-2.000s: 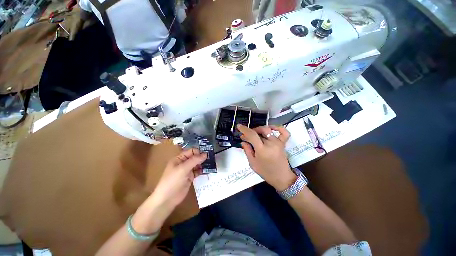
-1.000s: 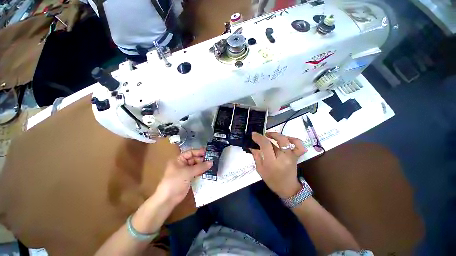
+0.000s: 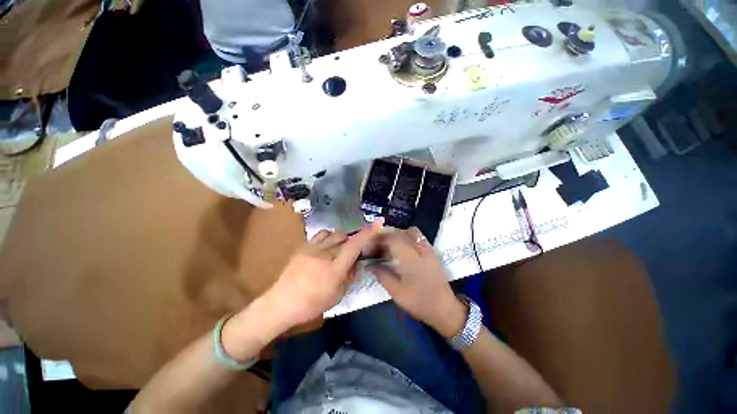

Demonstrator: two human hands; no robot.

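Note:
Black woven labels with white print lie in side-by-side stacks point(image 3: 404, 190) under the machine arm. My left hand point(image 3: 315, 275) and my right hand point(image 3: 414, 279) meet just in front of the stacks, fingers touching. A dark label piece shows between the fingertips; the fingers hide most of it. The brown cut panel point(image 3: 137, 242) lies left of the needle area and reaches under my left forearm. The white sewing machine point(image 3: 347, 121) stands behind the labels. The presser foot area point(image 3: 301, 204) is left of the stacks, apart from both hands.
Snips point(image 3: 527, 222) and a flat black cross-shaped piece point(image 3: 580, 184) lie on the white table point(image 3: 630, 194) at the right. A thin black cable point(image 3: 475, 230) curves between labels and snips. Brown cloth point(image 3: 578, 323) hangs at the lower right. A person point(image 3: 242, 28) is beyond the machine.
My right hand has moved left from the right-hand stack to my left hand. My left hand has moved slightly right and up, and the label it held is now mostly hidden. The camera view has shifted.

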